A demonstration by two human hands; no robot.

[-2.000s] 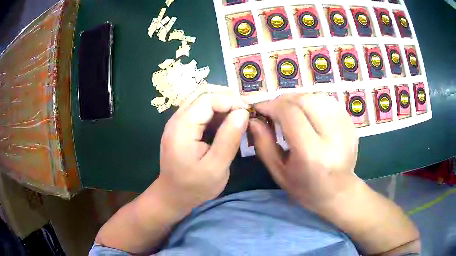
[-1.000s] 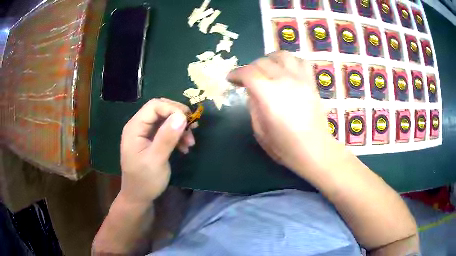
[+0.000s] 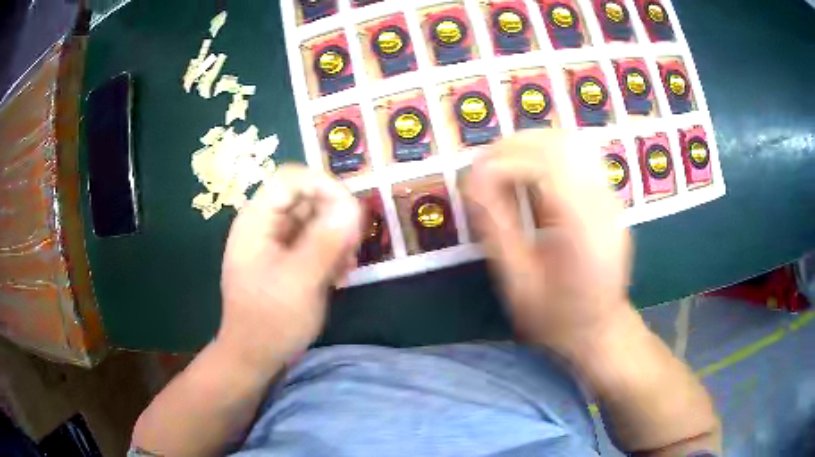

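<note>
A white foam tray (image 3: 413, 170) holds rows of red and black units with gold centres. One unit (image 3: 430, 212) lies in a front-row pocket between my hands. My left hand (image 3: 290, 259) is blurred at the tray's front left corner, fingers curled; whether it holds anything cannot be told. My right hand (image 3: 554, 241) is blurred over the tray's front row and covers some pockets; its fingertips are too blurred to show whether they hold anything. A loose pile of cream scraps (image 3: 234, 168) lies left of the tray.
A black phone (image 3: 113, 156) lies at the left on the dark green work surface (image 3: 402, 308). A brown carton under shiny tape (image 3: 31, 223) stands at the left edge. More cream strips (image 3: 205, 71) lie beyond the pile.
My right hand has moved from the scrap pile to over the tray's front row. My left hand has moved to the tray's front left corner. The orange-brown piece it held no longer shows. The view has shifted.
</note>
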